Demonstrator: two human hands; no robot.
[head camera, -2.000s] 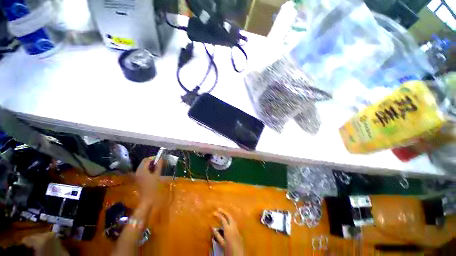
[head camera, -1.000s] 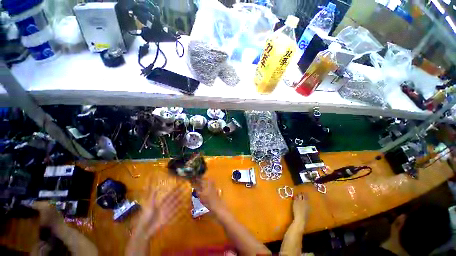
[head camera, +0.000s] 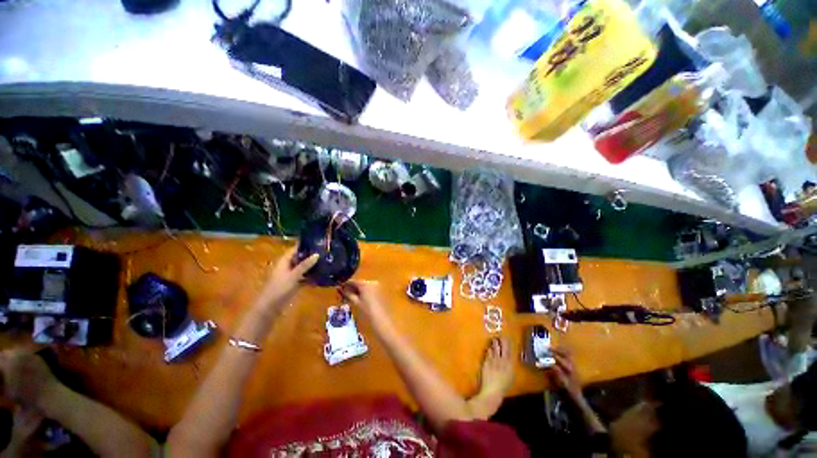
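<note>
A round black housing (head camera: 329, 252) with thin wires is upright near the back of the orange bench. My left hand (head camera: 288, 270) grips its left side. My right hand (head camera: 362, 297) is at its lower right edge, fingers bent close together; whether they pinch a wire or the housing is too small to tell. A silver-white module (head camera: 344, 336) with a dark round centre lies on the bench just below the housing, between my forearms. A second silver-white module (head camera: 431, 292) lies to the right of my right hand.
Another black housing (head camera: 157, 305) and module (head camera: 189, 341) lie left. Bagged metal rings (head camera: 485, 224) spill onto the bench. Black boxes (head camera: 90, 291) stand at both sides. Neighbours' hands (head camera: 495, 367) reach in left and right. A white shelf (head camera: 403, 143) overhangs the back, holding a smartphone and bottles.
My left hand has gone from open and empty to gripping the black housing. My right hand stays beside the housing. The view has shifted, bringing the shelf closer.
</note>
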